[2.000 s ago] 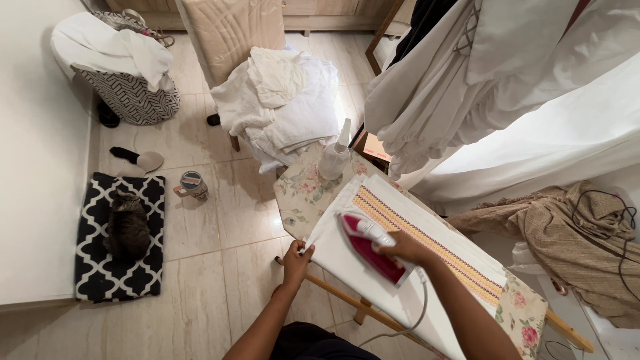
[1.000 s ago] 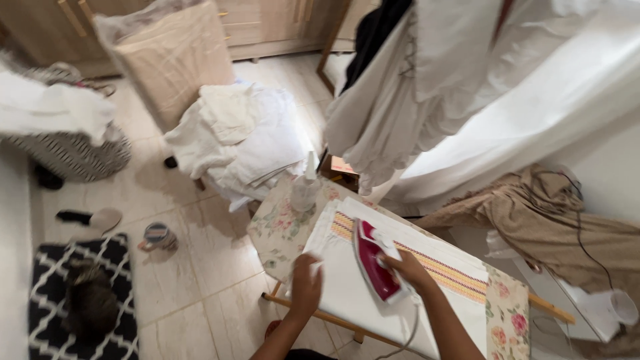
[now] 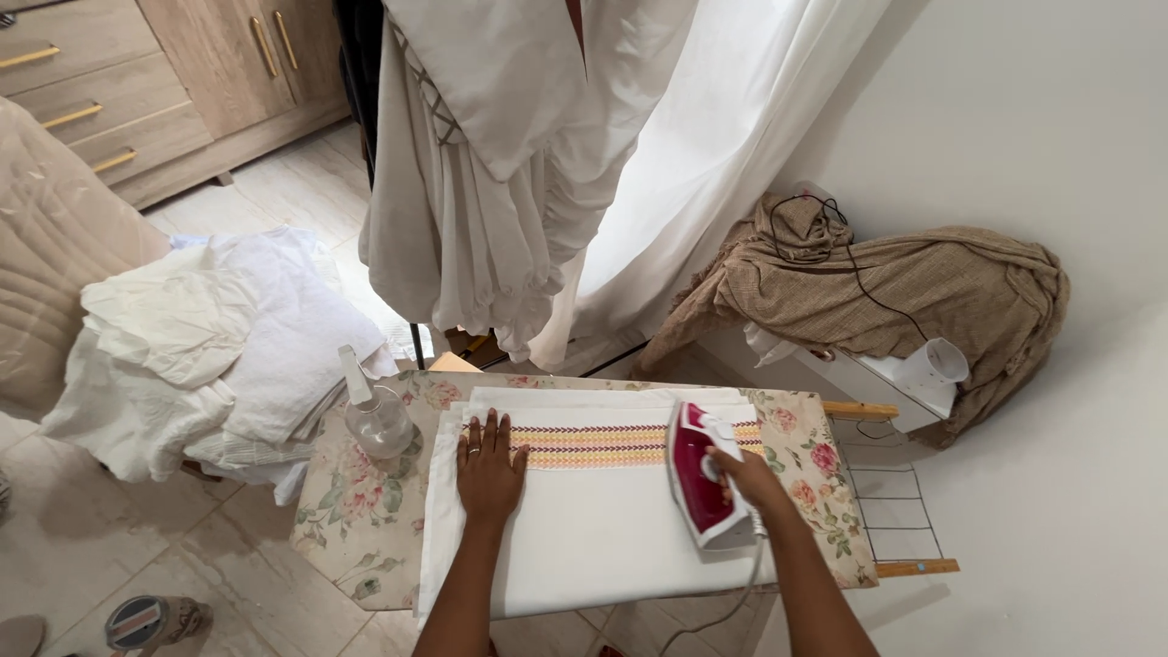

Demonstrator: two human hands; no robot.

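A white cloth (image 3: 602,520) with an embroidered band of yellow, orange and dark red lies folded on the floral ironing board (image 3: 365,538). My left hand (image 3: 491,470) rests flat on its left part, over the end of the band, a ring on one finger. In my right hand (image 3: 748,479) is the handle of a dark red and white electric iron (image 3: 701,474), which stands on the cloth's right part across the band, tip pointing away from me. Its cord hangs over the near edge. A clear spray bottle (image 3: 379,424) stands on the board, left of the cloth.
White laundry (image 3: 228,338) is heaped on a plastic-covered chair (image 3: 64,246) at left. White garments (image 3: 493,173) hang just beyond the board. Brown fabric (image 3: 912,274), a black cable and a white cup (image 3: 933,363) are at right. A lidded tumbler (image 3: 155,623) stands on the floor.
My left hand, raised in blur a second ago, is now flat on the cloth. The iron has moved towards the cloth's right end. The view has swung right.
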